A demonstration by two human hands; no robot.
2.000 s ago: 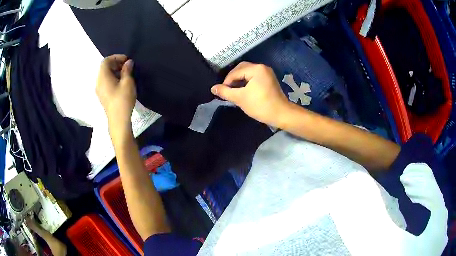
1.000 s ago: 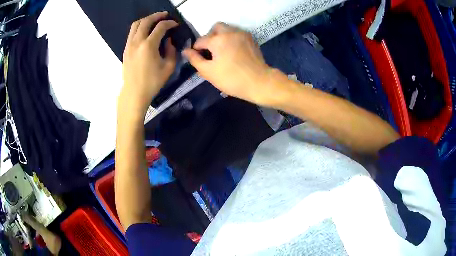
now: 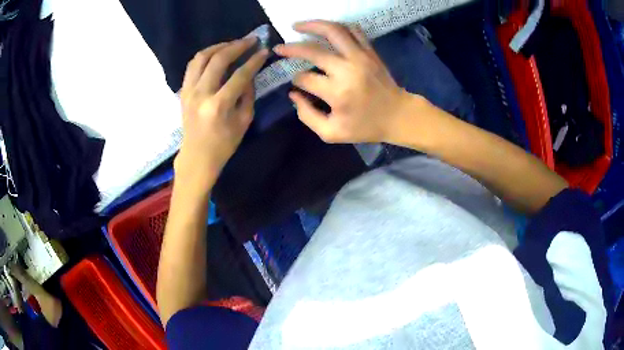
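Observation:
A black fabric piece (image 3: 198, 27) lies on the white table (image 3: 123, 89), its near end at the table's front edge. A small grey-white patch (image 3: 260, 33) shows on its near right corner. My left hand (image 3: 222, 99) rests at that end, fingertips on the cloth beside the patch; whether they pinch it is hidden. My right hand (image 3: 342, 85) is just right of the patch, fingers spread and holding nothing. More black cloth (image 3: 294, 167) hangs over the lap below the hands.
A pile of black cut pieces (image 3: 41, 137) lies on the table's left. Red baskets stand left of the lap (image 3: 140, 232) and at the right (image 3: 540, 102), the right one holding dark cloth. Another person's arm (image 3: 41, 297) shows at the lower left.
The near end of the black piece has moved up from the lap onto the table edge. My right hand has let go and opened. My left hand has moved right.

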